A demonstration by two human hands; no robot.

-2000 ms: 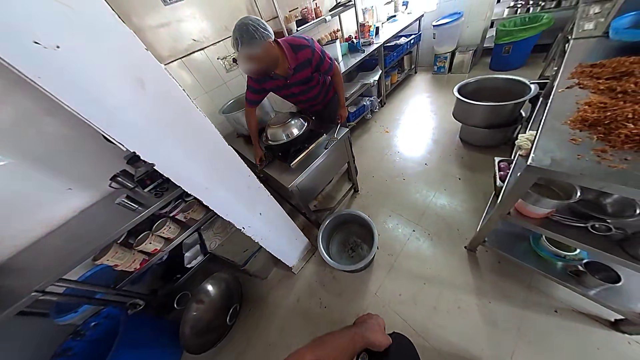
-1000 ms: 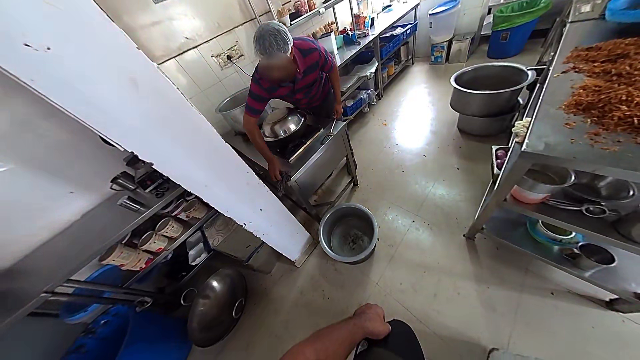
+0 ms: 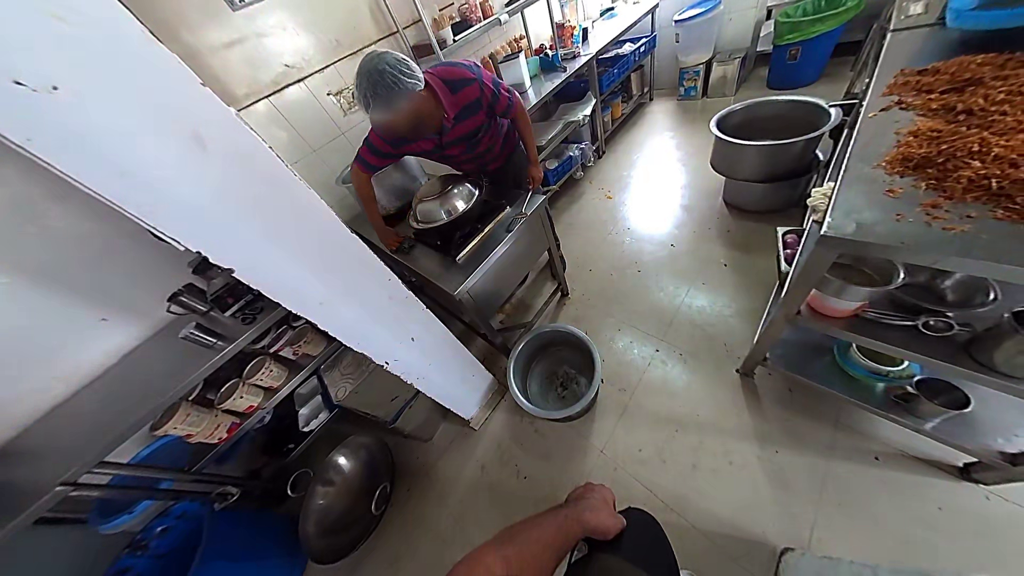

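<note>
My left hand (image 3: 596, 512) is at the bottom centre with its fingers curled, against a rounded black thing (image 3: 632, 544) that I cannot identify. Whether it grips this is not clear. My right hand is out of view. Ahead on the floor stands a round metal pot (image 3: 554, 372) with a little dark residue inside. Beyond it, a co-worker in a hair net leans over a steel stove table (image 3: 504, 256), one hand on a small dark thing (image 3: 404, 245) on its top. A domed metal lid (image 3: 446, 202) sits over the burner, and a slotted turner (image 3: 518, 218) lies near the table's edge.
A white partition (image 3: 320, 272) slants across the left, with a dark wok (image 3: 348, 500) below. Large metal pots (image 3: 772, 132) are stacked at the back right. Reddish-brown shredded food (image 3: 960, 132) covers part of the right steel table (image 3: 864, 188). Shelves hold tubs (image 3: 240, 396) and pans (image 3: 944, 396).
The co-worker's hand at the near side of the stove table slid toward its front edge, then back toward the wall side. My left hand stays by the black thing.
</note>
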